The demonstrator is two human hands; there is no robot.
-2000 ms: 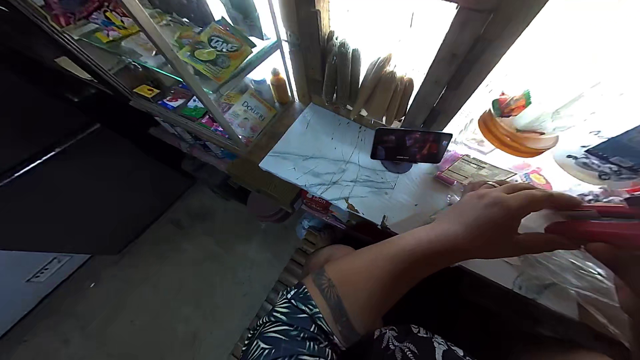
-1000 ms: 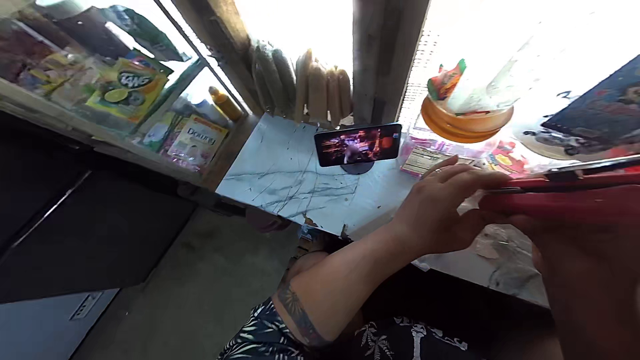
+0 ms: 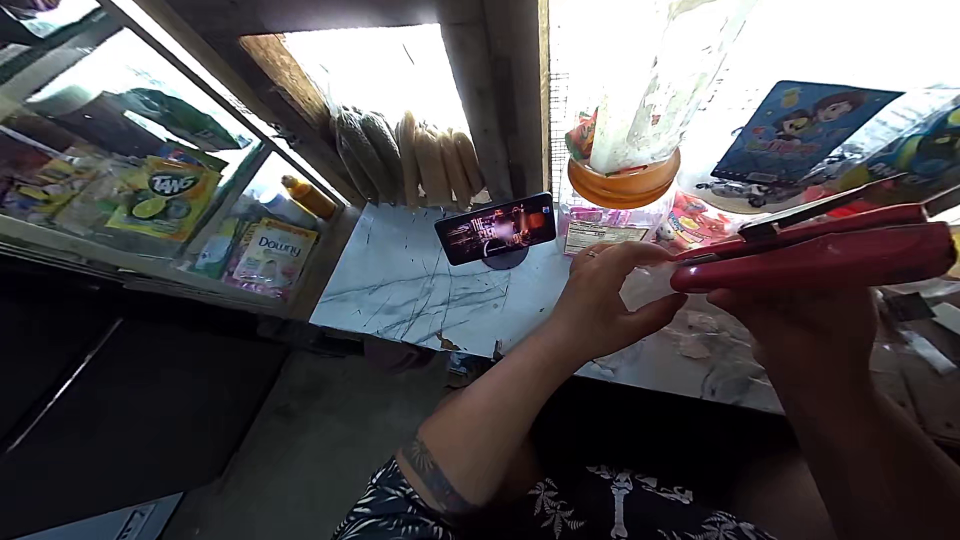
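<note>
A red wallet-like case, seen edge-on with its flap partly raised, rests in my right hand, whose fingers are mostly hidden beneath it. My left hand, with a ring on one finger, has its fingertips and thumb at the near end of the case; whether they pinch it I cannot tell. A smartphone with a lit screen leans on a small round stand on the marble-patterned counter, left of my left hand.
An orange-rimmed plastic jar stands behind my hands, beside a blue illustrated packet. Bundled elongated items hang at the window. Glass shelving at left holds a Tang packet, a Downy packet and a yellow bottle.
My left hand has drawn back from over the red case to its near end. The phone's screen shows a different picture. The view has shifted.
</note>
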